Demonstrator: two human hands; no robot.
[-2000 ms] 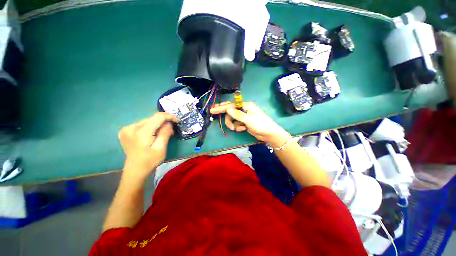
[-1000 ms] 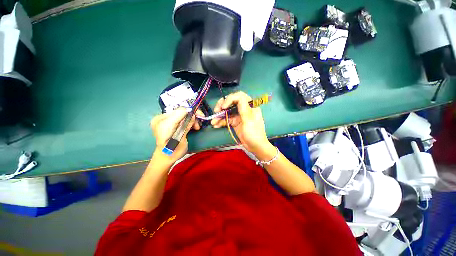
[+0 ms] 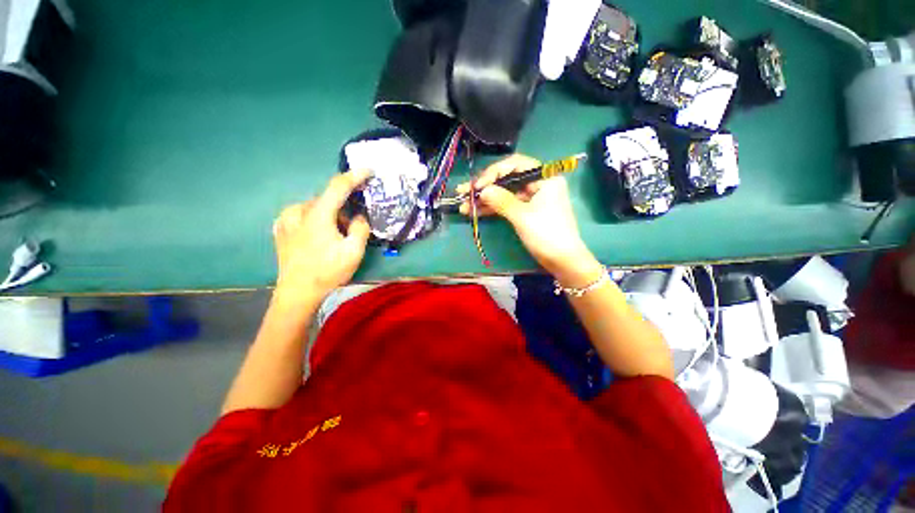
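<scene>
The lens module (image 3: 393, 190), a black shell with a board and a white patch, lies on the green bench. My left hand (image 3: 319, 235) grips its left edge. My right hand (image 3: 532, 208) holds a thin hand tool (image 3: 547, 171) with a yellow-banded end; its silver tip reaches the module's right edge. The wire harness (image 3: 444, 165) runs from the black camera body (image 3: 472, 75) to the module. A loose red, yellow and black wire hangs below my right fingers. A blue-ended ribbon lies at the module's lower edge. The plug at the tool tip is too small to tell.
Several spare lens modules (image 3: 640, 172) lie to the right on the green bench (image 3: 201, 180). Other cameras stand at both bench ends. White cable plugs (image 3: 25, 265) lie at the left front edge. White cameras (image 3: 737, 396) fill the space below right. A person's red sleeve shows at the far right.
My left hand has moved from the wires to the module's left edge. The blue-ended ribbon has dropped from across my left hand to beside the module. My right hand has brought the tool tip to the module.
</scene>
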